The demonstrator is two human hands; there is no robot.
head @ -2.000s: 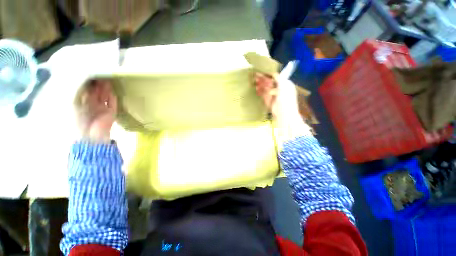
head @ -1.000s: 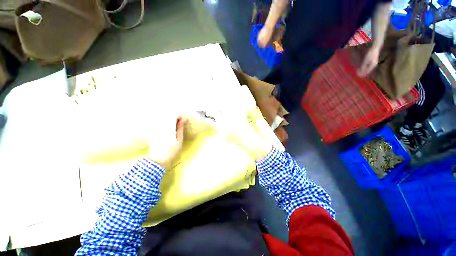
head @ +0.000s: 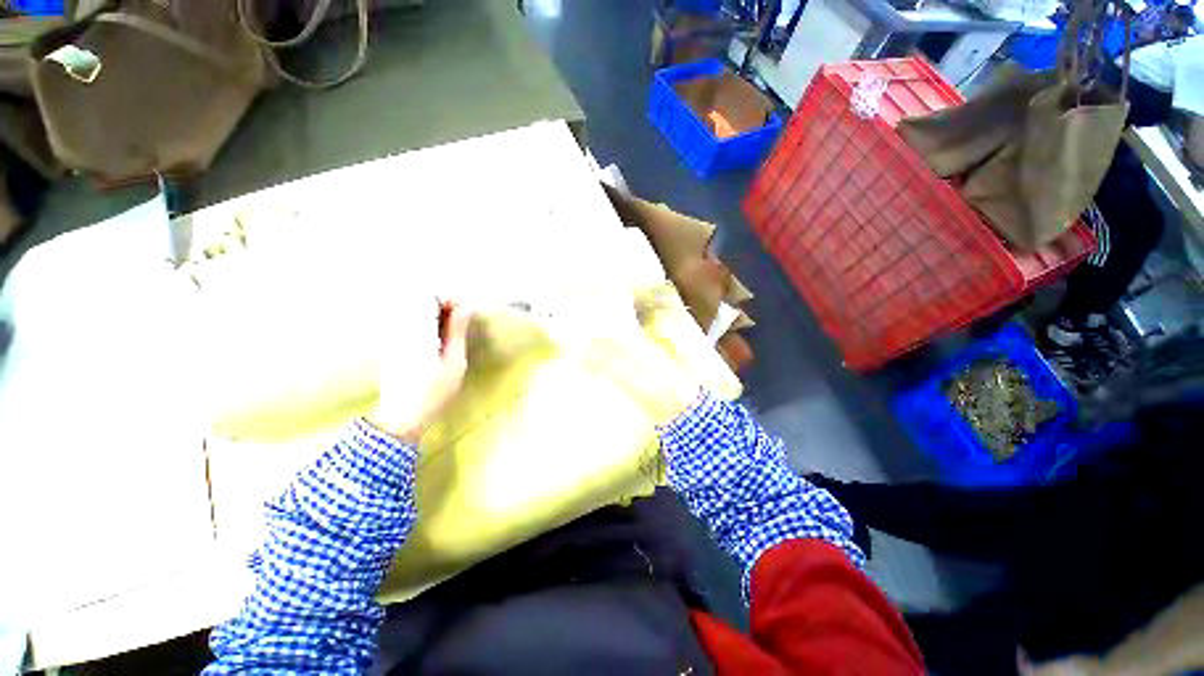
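Observation:
A yellow fabric piece (head: 528, 456), washed out to white in places, lies on the pale-covered table (head: 119, 528) in front of me. My left hand (head: 425, 376) holds its upper edge, with the fingertips against a raised fold. My right hand (head: 627, 363) is over the fabric's right part, so overexposed that its fingers hardly show. A small dark metal tool, seemingly thread snips (head: 528, 308), shows at the right fingertips, between the hands. Its blades and any thread are too blurred to tell.
Brown pieces (head: 687, 251) hang over the table's right edge. A brown bag (head: 145, 99) lies on the dark green surface behind. A red crate (head: 871, 225) and blue bins (head: 997, 403) stand right. A person's dark clothing (head: 1122, 528) fills the lower right.
The fabric held up stretched between both hands two seconds ago now lies lower, with my hands closer together. The passing person has moved from behind the crate to the lower right.

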